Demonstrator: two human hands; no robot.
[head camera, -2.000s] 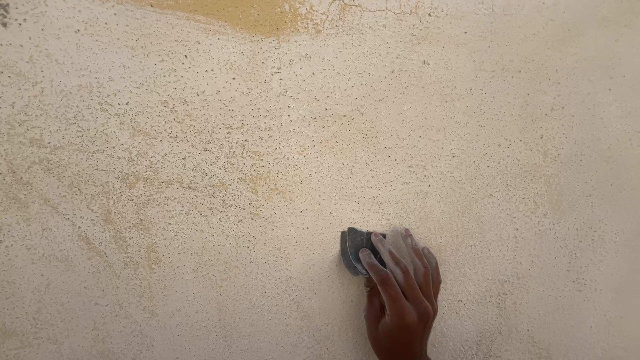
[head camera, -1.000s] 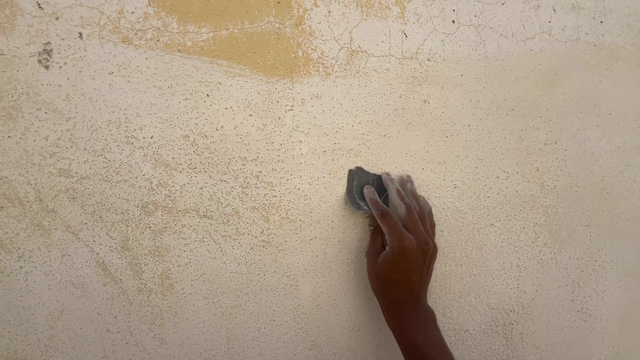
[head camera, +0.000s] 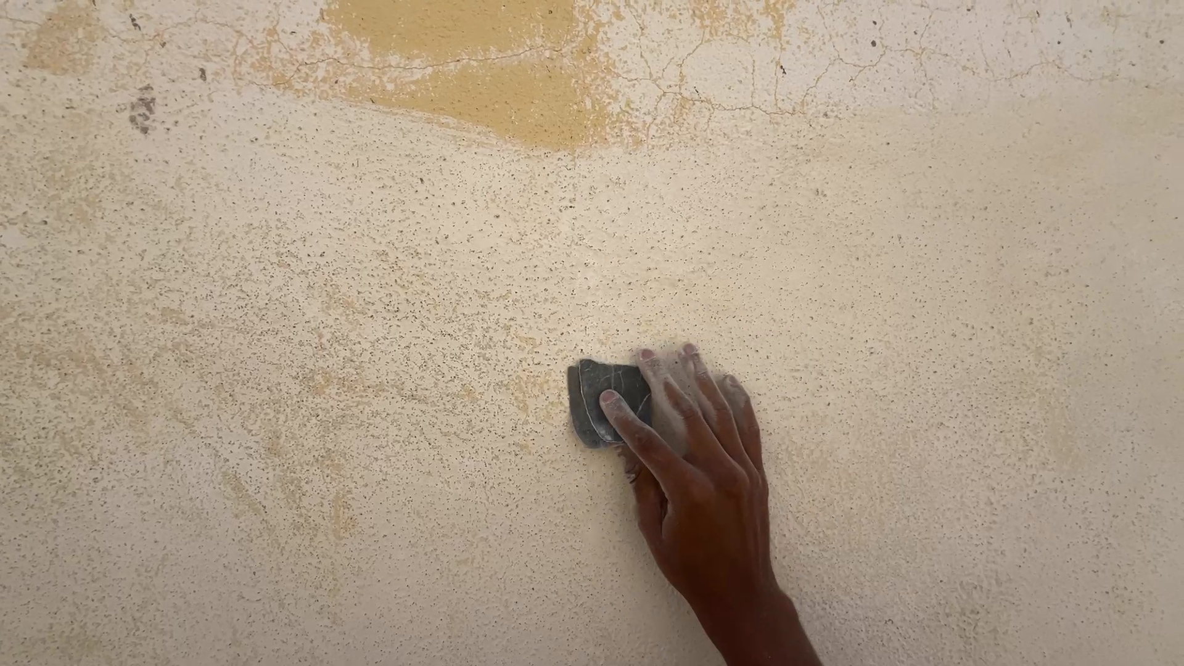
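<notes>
My right hand (head camera: 708, 490) reaches up from the lower right and presses a folded piece of dark grey sandpaper (head camera: 612, 400) flat against a cream-painted wall (head camera: 370, 444). The index finger lies over the sheet's face, and the other fingers spread to its right. Pale dust coats the fingertips. The sheet has creases and a curved lower left edge; its right part is hidden under the fingers. My left hand is not in view.
Above the hand, the wall bears a yellow-ochre patch (head camera: 518, 97) with ragged edges. Fine cracks (head camera: 768, 106) run across the upper right. A dark grey blemish (head camera: 142, 109) marks the upper left. Small pits speckle the surface.
The view has shifted up the wall since the first frame, so more of the ochre patch and cracks show. My right hand still holds the sandpaper to the wall, its fingers now more spread.
</notes>
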